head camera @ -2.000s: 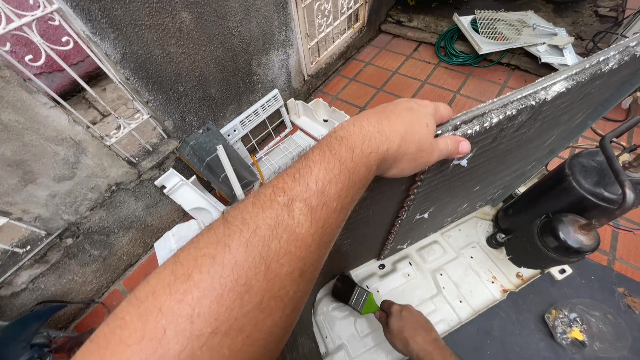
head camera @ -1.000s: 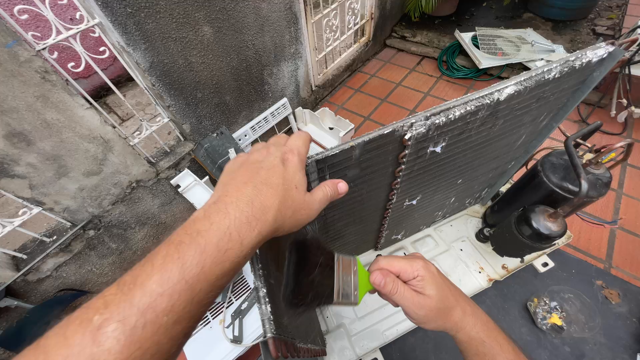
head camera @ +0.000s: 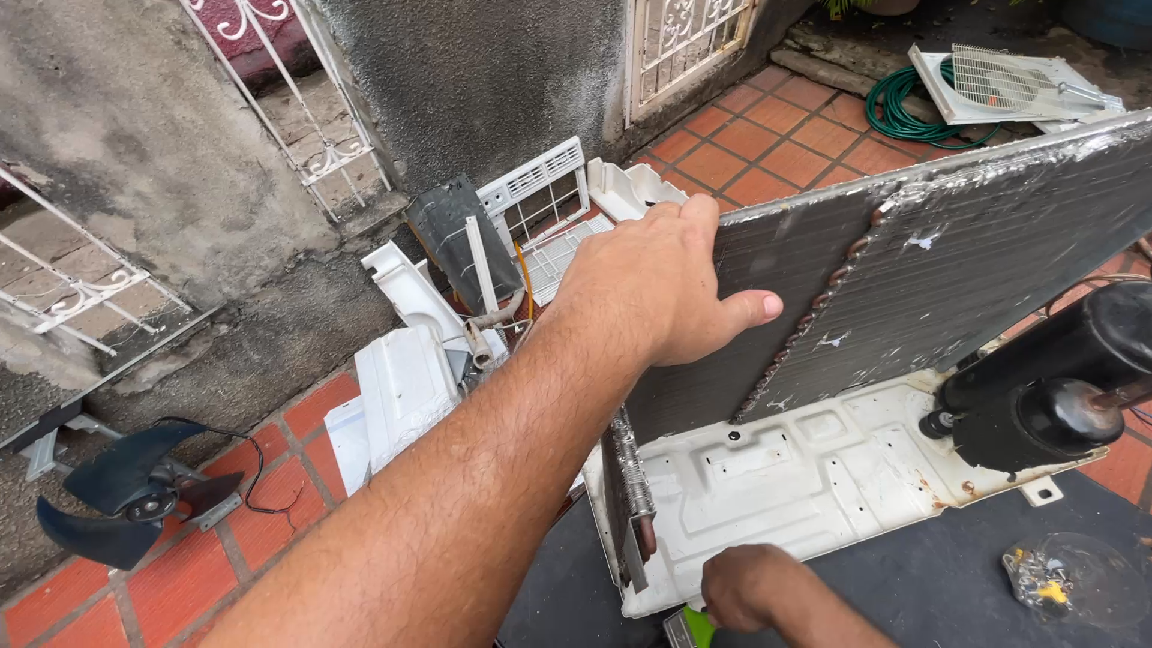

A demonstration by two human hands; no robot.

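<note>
My left hand [head camera: 661, 279] grips the top edge of a dark finned condenser coil [head camera: 792, 288], its thumb on the near face. The coil stands upright on a white metal base pan [head camera: 774, 468], with copper bends showing along a seam and at its near end. Low in the view, my right hand [head camera: 747, 585] is closed on the green handle of a paintbrush [head camera: 691, 628], just off the pan's near edge; the bristles are out of sight. A black compressor [head camera: 1044, 387] with a smaller black cylinder beside it stands at the pan's right end.
A fan with dark blades [head camera: 148, 504] lies on the tiles at the left. White plastic covers [head camera: 409, 387] and a grille [head camera: 535, 184] lean by the wall. A green hose [head camera: 900, 103] is coiled at the back. A clear dish of screws [head camera: 1071, 576] sits at the lower right.
The brush was upright against the coil's near end a second ago; my right hand has carried it down to the bottom edge of the view. My left hand still holds the coil's top.
</note>
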